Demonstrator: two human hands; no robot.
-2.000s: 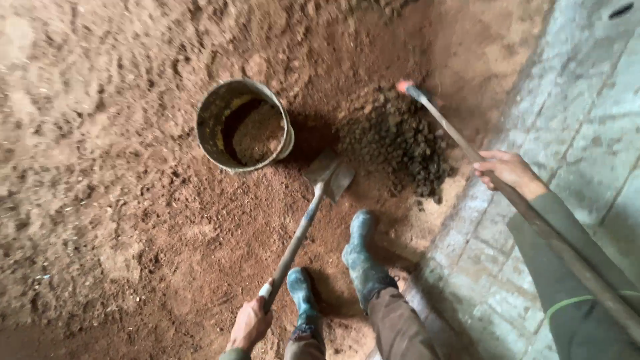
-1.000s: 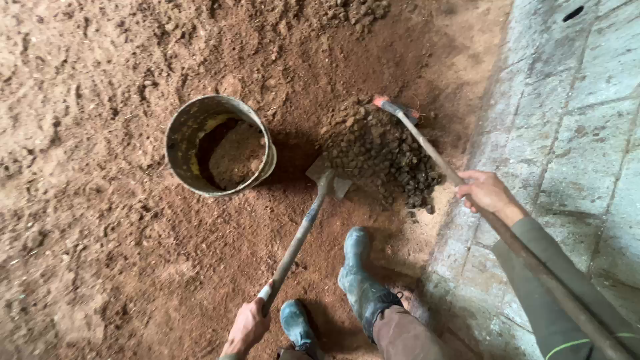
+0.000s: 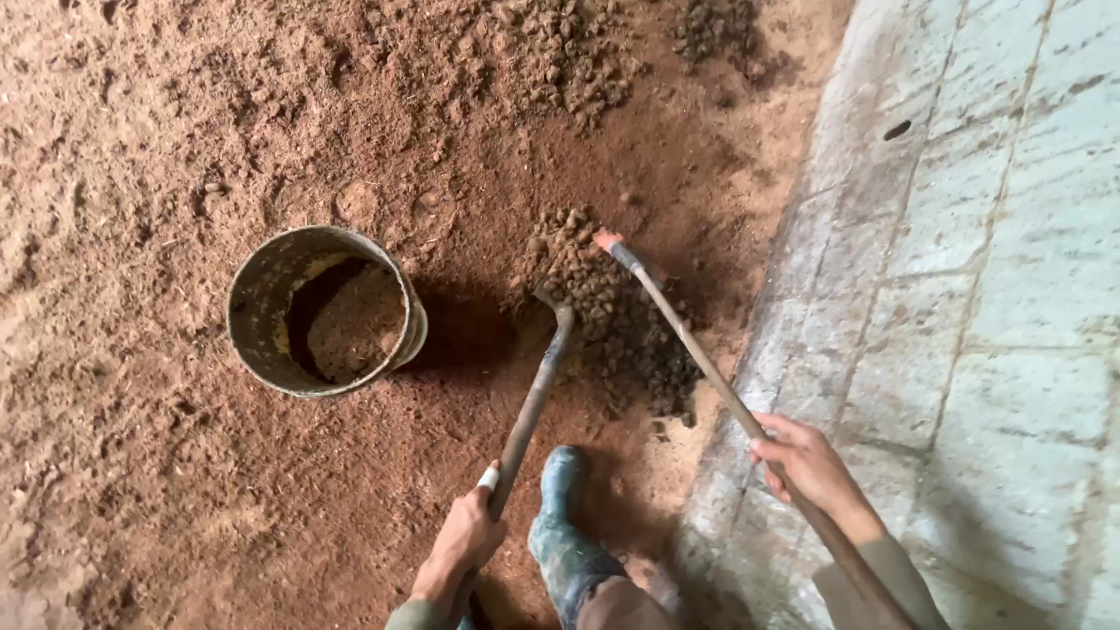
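Note:
My left hand (image 3: 468, 534) is closed round the wooden handle of a shovel (image 3: 534, 407); one finger has a white wrap. The shovel's blade is mostly hidden at the left edge of a heap of dark dung pellets (image 3: 604, 306). Around a second long wooden handle (image 3: 709, 367) my right hand (image 3: 801, 464) is closed. That tool's grey and orange end (image 3: 617, 248) lies over the top of the heap; its kind I cannot tell. A dirty round bucket (image 3: 411, 328), partly filled with brown loose material, stands left of the shovel.
Reddish-brown loose soil or bedding (image 3: 157, 455) covers the ground. More dark clumps (image 3: 713, 31) lie at the top. On the right runs a pale block surface (image 3: 1032, 297) with a small dark hole. My muddy rubber boot (image 3: 560, 534) is just below the heap.
The shovel's blade, seen flat beside the heap before, is now mostly out of sight at its edge. Both hands keep their hold. The view has shifted.

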